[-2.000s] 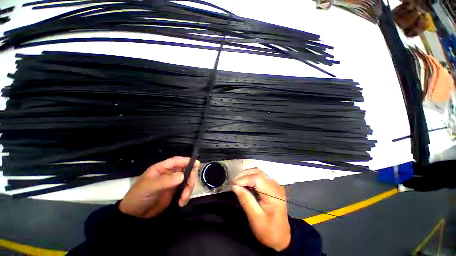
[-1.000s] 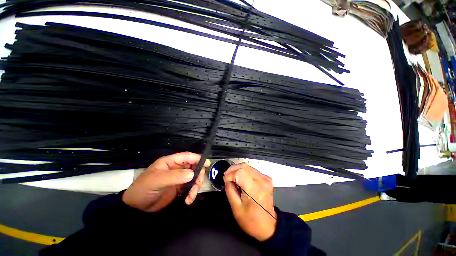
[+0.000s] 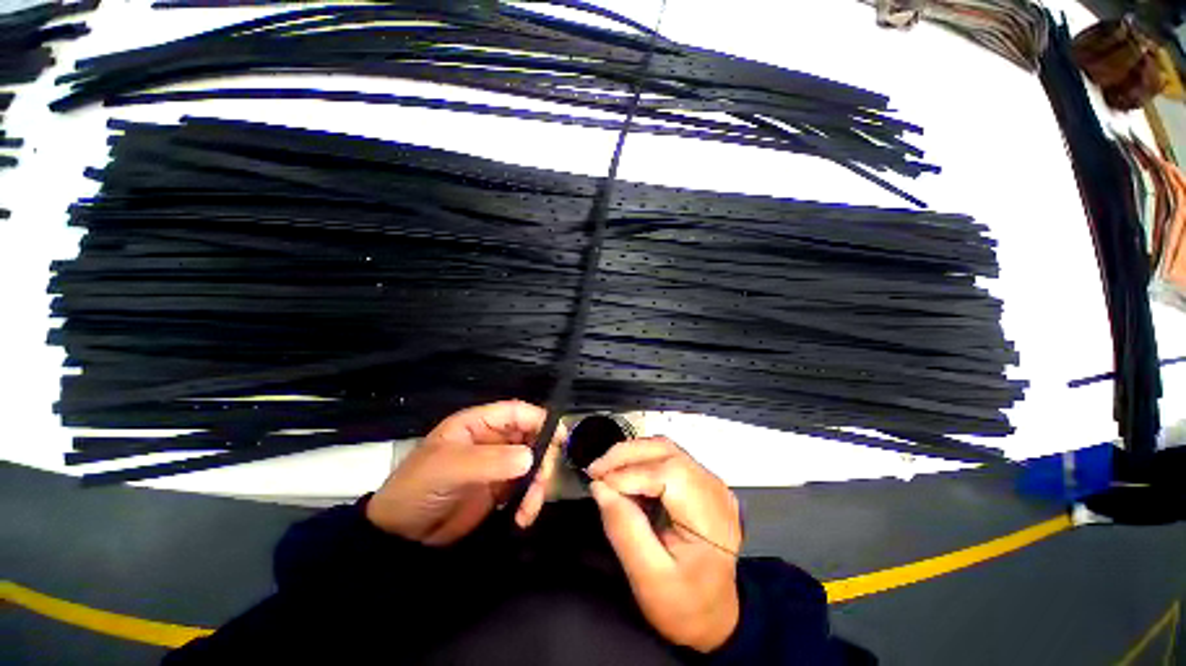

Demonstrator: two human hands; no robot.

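My left hand (image 3: 464, 471) is closed on the lower end of a long black leather strap (image 3: 589, 280), which extends up and away across the piles. My right hand (image 3: 670, 536) pinches a thin dark applicator (image 3: 704, 537) like a pencil; its rear end points to the lower right and its tip is hidden by the fingers. The fingertips are at the lower right rim of a small round pot (image 3: 600, 440) with a black inside. The pot sits between my hands at the near table edge, its lower part partly covered by the right hand.
The wide main strap pile (image 3: 325, 280) lies in front of me on the white table (image 3: 1014, 156). A looser strap bundle (image 3: 390, 46) lies beyond it. More straps (image 3: 1119, 273) lie at the right, beside brown items (image 3: 1121, 65). A blue bin (image 3: 1069, 474) is at the lower right.
My right hand has moved slightly away from over the pot, uncovering more of it. My left hand still holds the strap. The camera view has shifted a little.
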